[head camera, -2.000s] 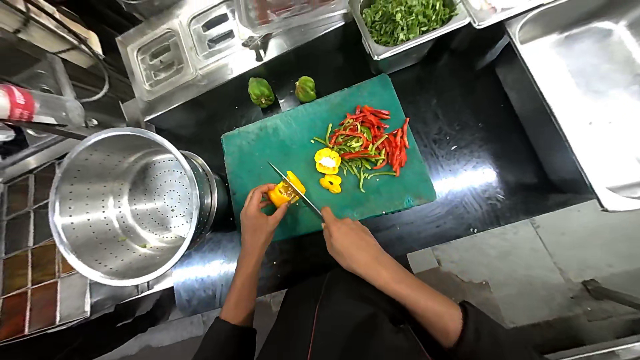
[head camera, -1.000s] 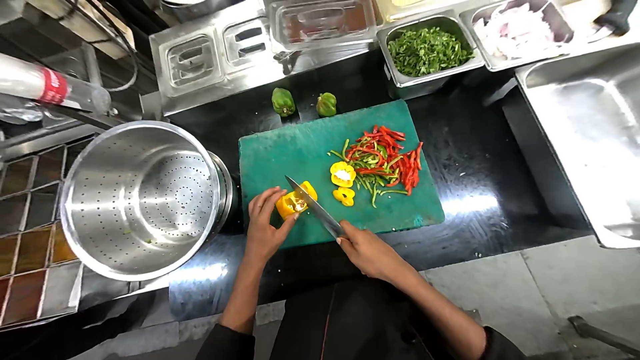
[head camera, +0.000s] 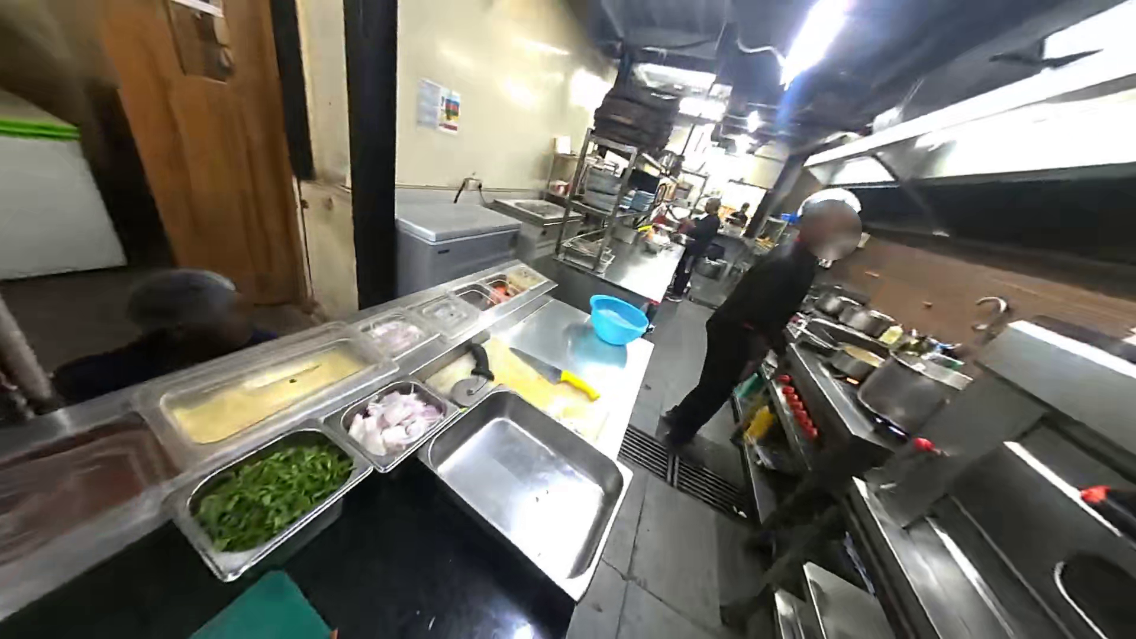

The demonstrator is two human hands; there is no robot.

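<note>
Neither my left hand nor my right hand shows in the head view now, so what they hold is hidden. Only a corner of the green cutting board (head camera: 266,611) appears at the bottom edge, on the black counter. Behind it stand a steel pan of chopped green leaves (head camera: 273,488) and a smaller pan of cut onion (head camera: 396,424). To their right lies a shallow steel tray (head camera: 532,484). Beyond the tray, a yellow-handled knife (head camera: 568,380) rests on a yellowish board (head camera: 524,377), beside a pizza cutter (head camera: 475,377) with a black handle.
A blue plastic bowl (head camera: 619,319) stands at the far end of the counter. One person in black (head camera: 754,311) stands in the aisle near the stoves, and another person (head camera: 177,319) is low behind the counter at left. A steel stove counter (head camera: 852,399) runs along the right.
The view has swung up and to the right, away from the board. My hands, the knife and the yellow pepper, seen earlier over the green board, are out of view.
</note>
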